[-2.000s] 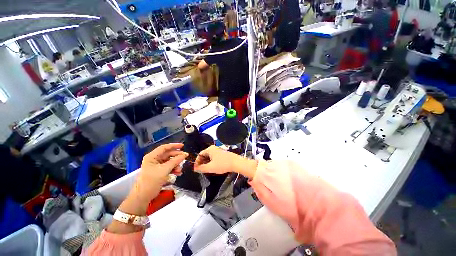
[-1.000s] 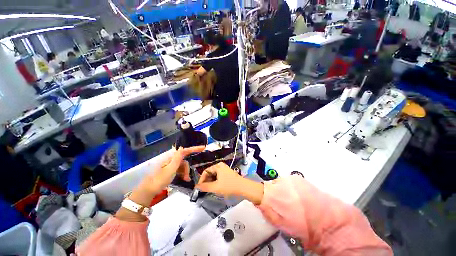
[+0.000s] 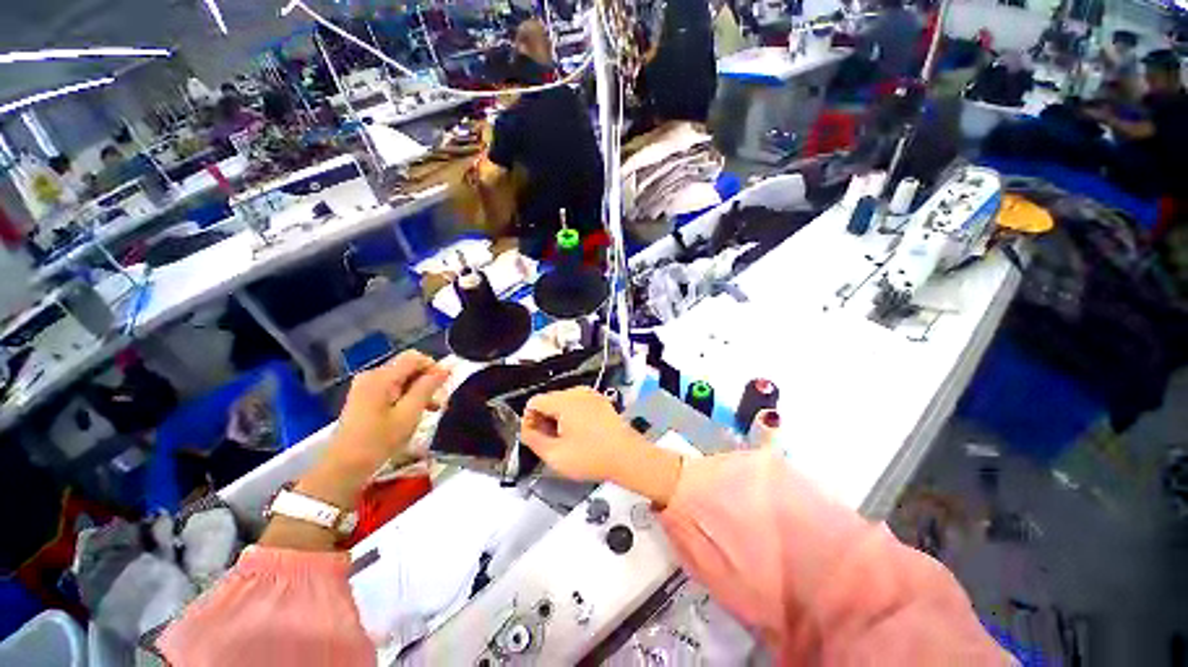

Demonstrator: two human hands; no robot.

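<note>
My left hand (image 3: pixel 388 411) is raised left of the machine head, with thumb and fingertips close together. My right hand (image 3: pixel 582 433) is above the white machine head (image 3: pixel 560 586), with its fingers curled and fingertips together. The two hands are apart. Any thread between the fingertips is too fine to make out, so I cannot tell what either hand holds. Two black thread cones stand behind the hands: one with a pale top (image 3: pixel 489 323) and one topped green (image 3: pixel 569 280). Dark fabric (image 3: pixel 482 411) lies beyond and between the hands.
A pale thread stand pole (image 3: pixel 610 196) rises behind my right hand. Small spools (image 3: pixel 758 401) stand right of it. Another sewing machine (image 3: pixel 948 224) is on the white table at right. Cloth is heaped at lower left (image 3: pixel 124 573). A person in black (image 3: pixel 550 156) stands beyond the cones.
The view has turned right and tilted. My hands, close together at first, are now farther apart. More of the dark fabric, machine head top and small spools shows.
</note>
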